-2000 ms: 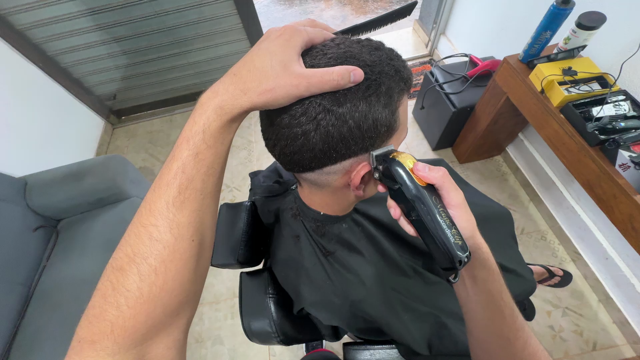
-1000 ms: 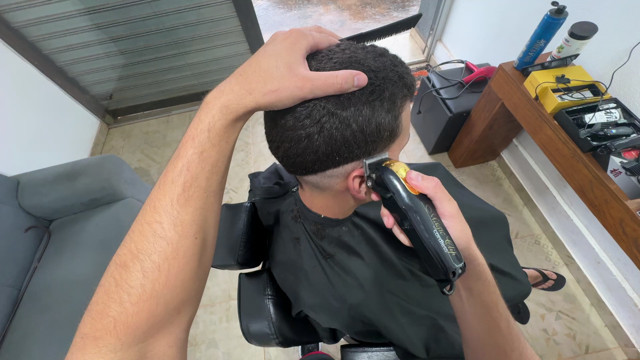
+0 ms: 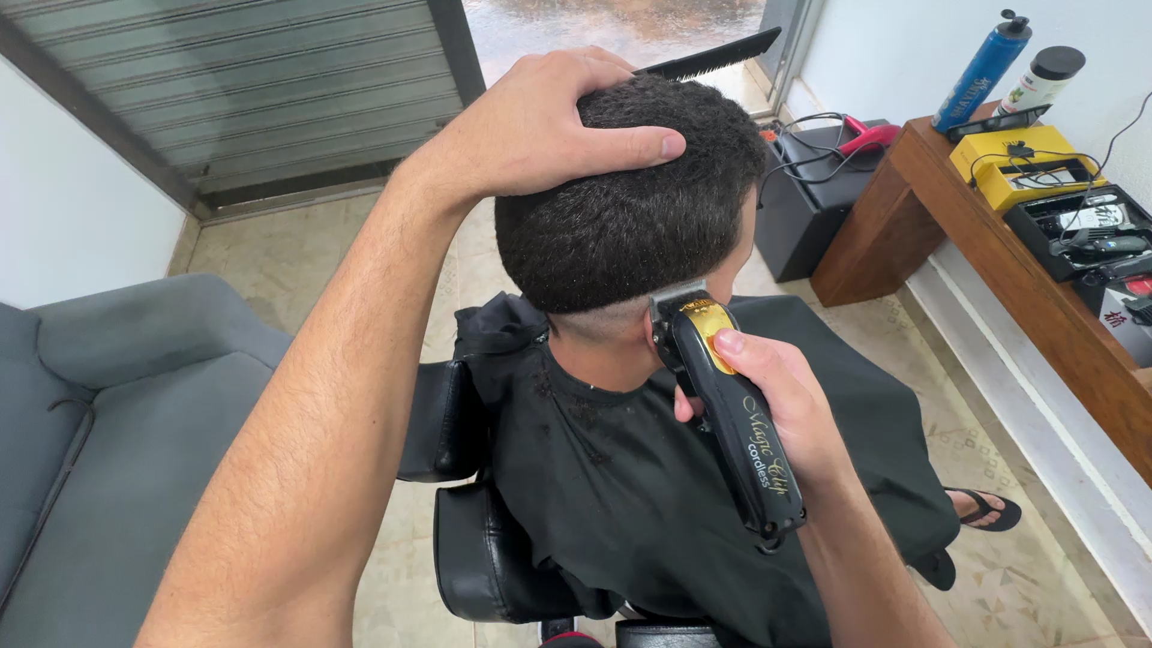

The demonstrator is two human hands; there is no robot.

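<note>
A seated person with short dark hair (image 3: 630,216) wears a black barber's cape (image 3: 621,486). My left hand (image 3: 558,126) rests on top of the head, thumb stretched over the hair, and a black comb (image 3: 715,59) sticks out beyond its fingers, which hide the comb's other end. In my right hand (image 3: 774,387) is a black and gold cordless hair clipper (image 3: 742,432), thumb on its gold part. The clipper's blade lies against the side of the head, just above the ear, which it mostly covers. Below the hairline the nape is cut very short. Loose clippings lie on the cape.
The person sits in a black padded barber's chair (image 3: 490,549). A grey sofa (image 3: 171,405) stands at left. At right, a wooden table (image 3: 999,234) holds a blue can (image 3: 981,76), a yellow box (image 3: 1026,166) and a tray of clippers (image 3: 1093,225). A pink hair dryer (image 3: 868,135) lies behind.
The clipper in my right hand has moved slightly up and forward beside the ear. My left hand stays on the head with the comb.
</note>
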